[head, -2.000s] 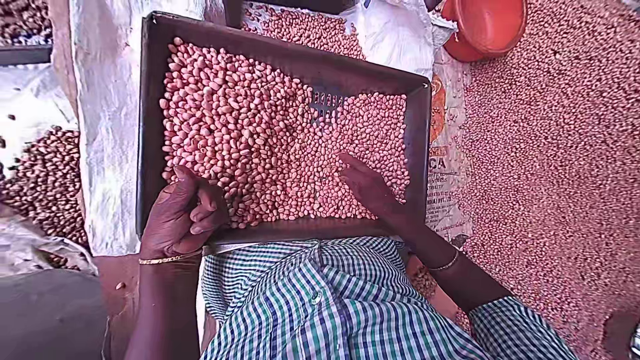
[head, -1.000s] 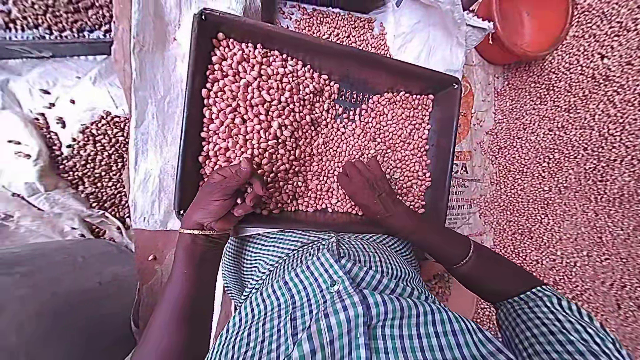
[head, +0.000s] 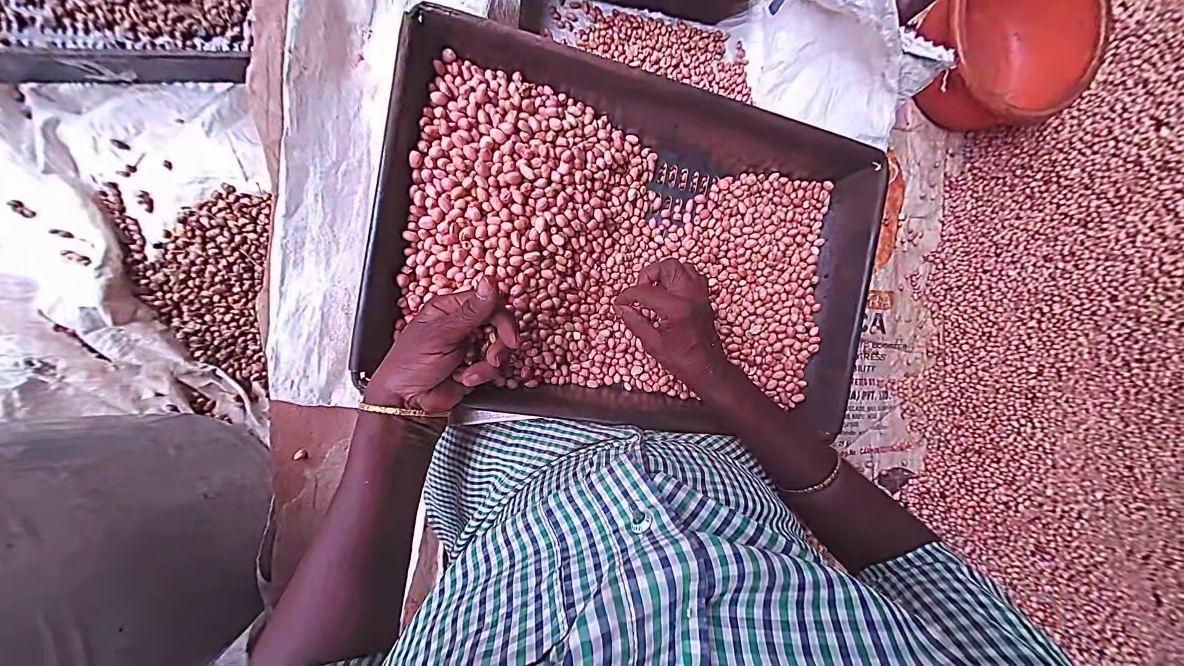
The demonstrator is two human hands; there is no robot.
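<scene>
A dark rectangular tray [head: 629, 79] with slots in its bottom lies tilted in front of my body. Pinkish shelled peanuts [head: 518, 185] cover most of its bottom, larger ones at the left and smaller ones at the right. My left hand [head: 453, 347] rests over the tray's near left corner with curled fingers; a few nuts show by the fingers, but whether it holds them is unclear. Over the peanuts near the middle is my right hand [head: 673, 319], thumb and index finger brought together. Nothing can be made out between those fingertips.
A broad spread of peanuts [head: 1064, 351] covers the right side. An orange-red plastic bowl [head: 1027, 55] stands at the top right. Darker nuts [head: 213, 277] are heaped on white sheeting [head: 176, 120] at the left, below another tray [head: 120, 67]. More peanuts [head: 657, 51] lie beyond the tray.
My right hand has gone from a pointing finger over the peanuts to a pinch, drawn back toward the tray's middle. The view has shifted left.
</scene>
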